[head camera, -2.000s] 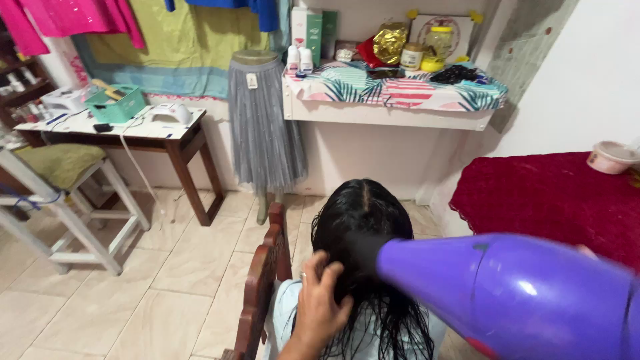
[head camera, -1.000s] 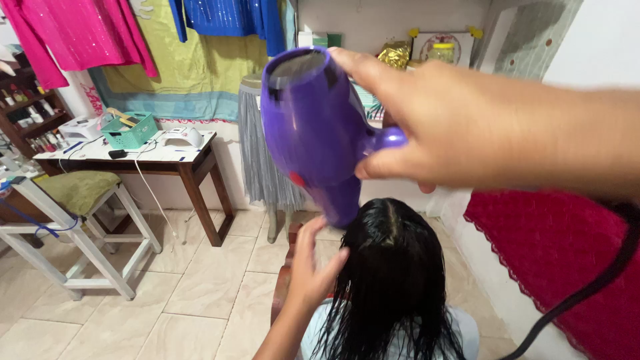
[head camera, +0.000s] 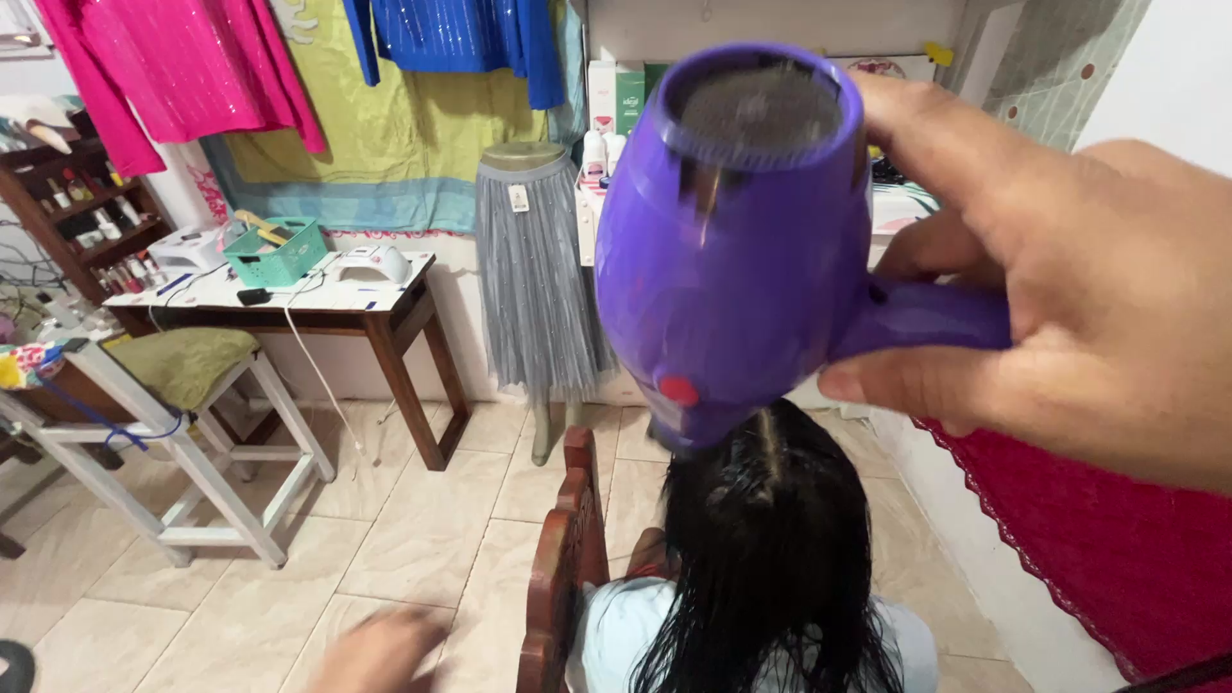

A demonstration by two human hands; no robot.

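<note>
My right hand (head camera: 1049,260) grips the handle of a purple hair dryer (head camera: 731,241), its round rear grille tilted up toward me and its nozzle pointing down beside the head. Below it is a seated person's long, dark, wet-looking hair (head camera: 770,549), parted at the crown, over a light top. My left hand (head camera: 385,650) is blurred at the bottom edge, left of the chair and away from the hair; its fingers cannot be made out clearly. A carved wooden chair back (head camera: 563,558) stands at the person's left side.
A table (head camera: 395,289) with a green basket (head camera: 279,252) and nail lamps stands at the left, near a white-framed stool (head camera: 183,366). A dress form wears a gray skirt (head camera: 539,279) by the wall. A red cloth (head camera: 1107,539) covers a surface at the right.
My left hand was at the hair and has moved away, down and left. The dryer, pointing in from the right two seconds ago, is now held with its nozzle downward.
</note>
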